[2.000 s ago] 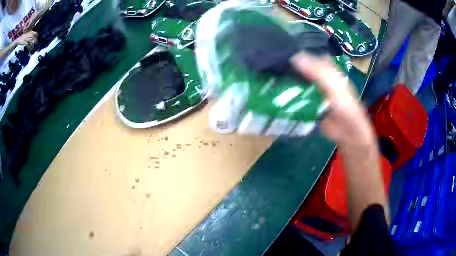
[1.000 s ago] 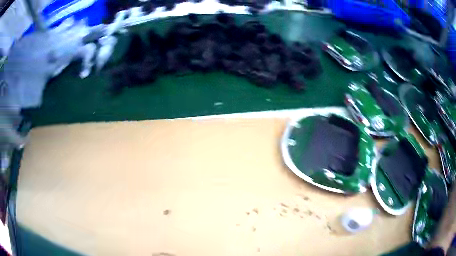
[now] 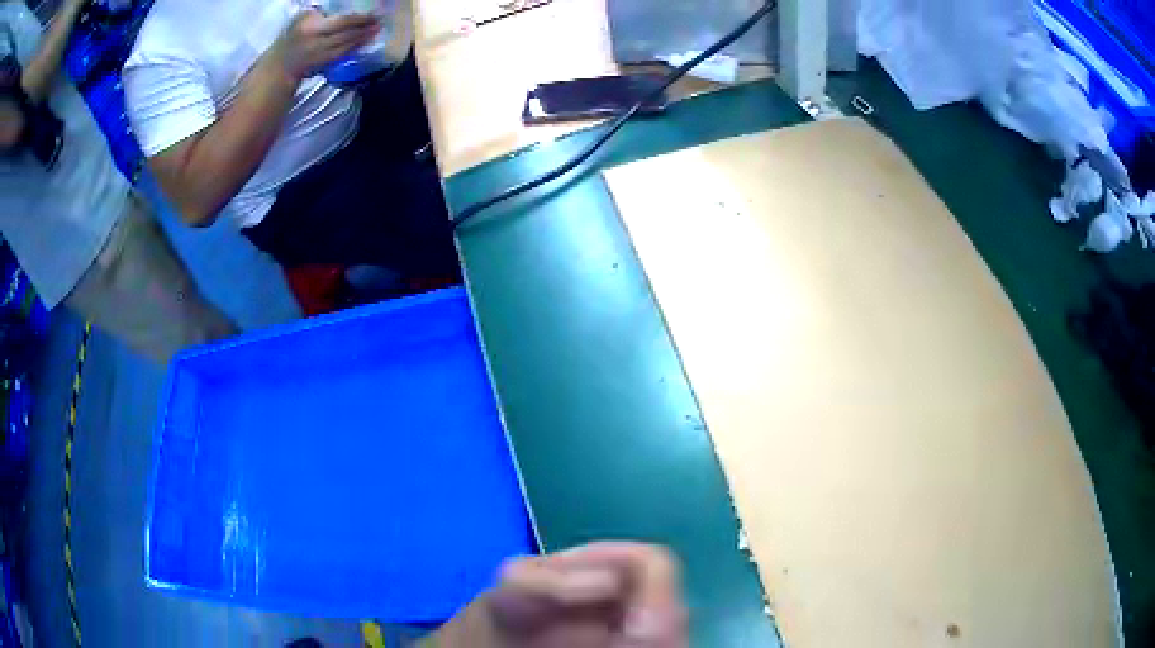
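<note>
One hand, which looks like my left hand [image 3: 589, 598], shows at the bottom edge over the bench's near side. It is blurred and cut off, its fingers curled. No object shows in it, but the inside of the hand is hidden. My right hand is out of the picture. The tan cardboard sheet [image 3: 874, 367] lies on the green bench top [image 3: 576, 317], with dark specks on it. No green car body is in view.
A large blue plastic bin [image 3: 348, 468] stands left of the bench. A seated person [image 3: 228, 139] and another person [image 3: 76, 241] are beyond it. A phone [image 3: 593, 98], black cable [image 3: 557, 184] and white bags [image 3: 931, 51] are at the back. Dark parts [image 3: 1121, 342] show at right.
The view has swung left, away from the car bodies and white bottle, to the bin and seated person. The green car body held two seconds ago is out of view. One hand has appeared at the bottom.
</note>
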